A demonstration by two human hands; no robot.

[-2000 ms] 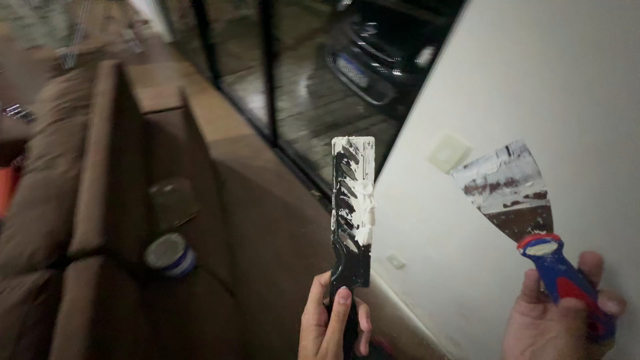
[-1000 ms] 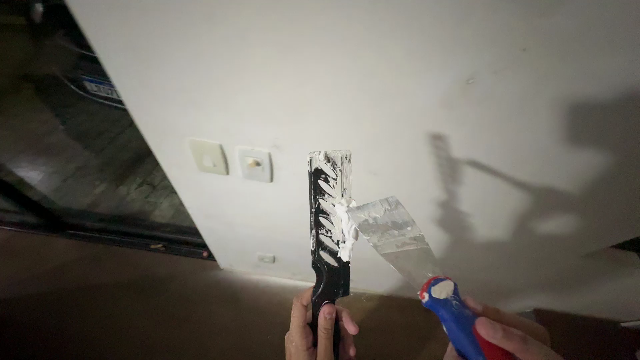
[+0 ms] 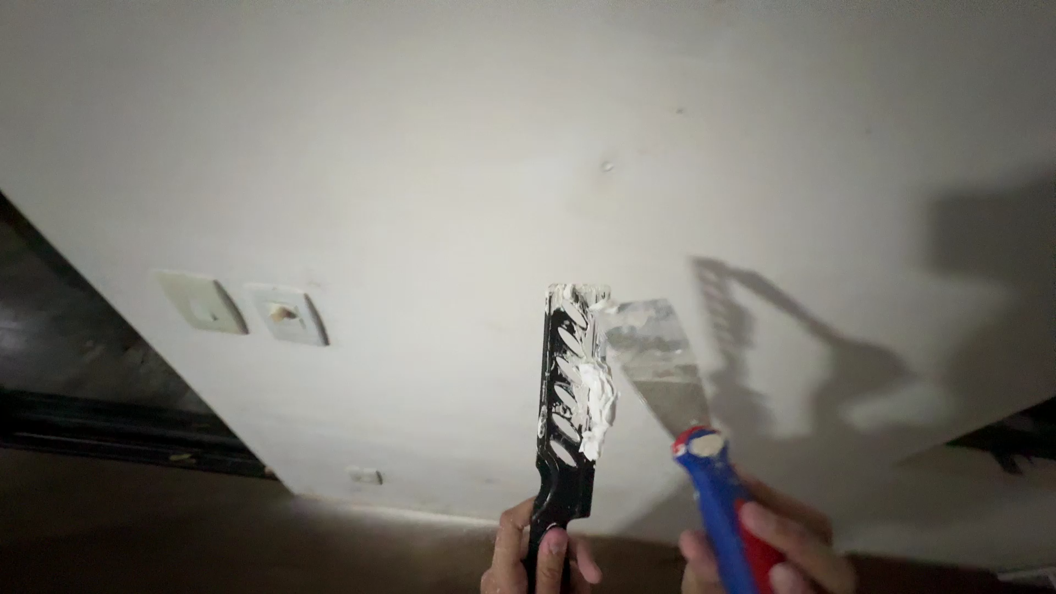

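Note:
My left hand grips the handle of a black plastic spatula, held upright at the lower centre. White putty lies in a thick heap along its right side, with smears over the slotted face. My right hand holds a putty knife by its blue and red handle. The metal blade, tilted to the upper left and streaked with putty, has its corner at the black spatula's upper right edge, where a little putty clings. Behind both tools stands a white wall with a small mark.
Two switch plates, one cream and one white, are on the wall at left. Lower down is a small white outlet. A dark door track runs at left, above brown floor. Shadows fall across the wall at right.
The view has swung from the sofa and glass door to the wall. My right hand has brought the putty knife leftward to the black spatula, its blade now near the top rather than midway.

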